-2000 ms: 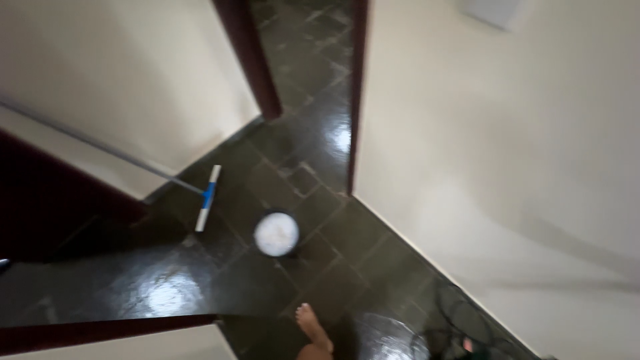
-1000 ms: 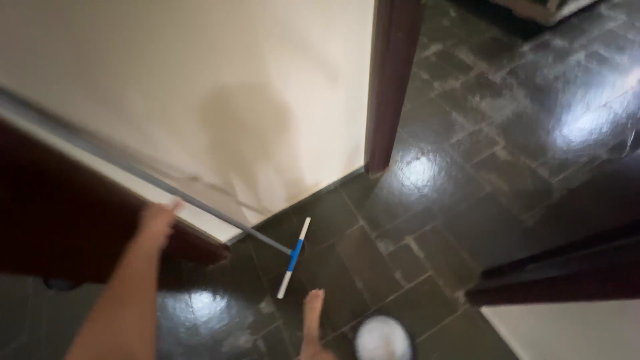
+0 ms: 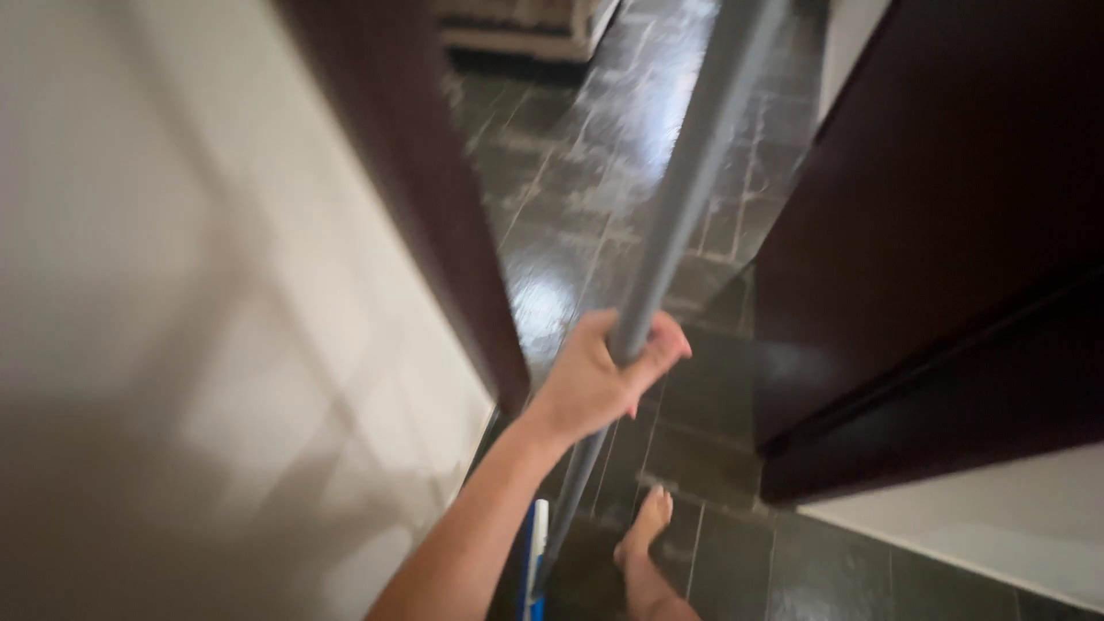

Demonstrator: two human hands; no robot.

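My left hand is wrapped around the grey pole of a floor squeegee, at the middle of the view. The pole runs from the top edge down past my wrist to the blue and white squeegee head, which is low in the view beside the wall and partly cut off by the bottom edge. My right hand is out of view.
A dark door frame stands left of the doorway, next to a pale wall. A dark door is at the right. Beyond, a piece of furniture stands on the shiny slate-tile floor. My bare foot is on the tiles.
The squeegee pole leaned along the wall before; now my left hand grips it and it stands across the doorway view. The view has turned, and the round white object is out of it.
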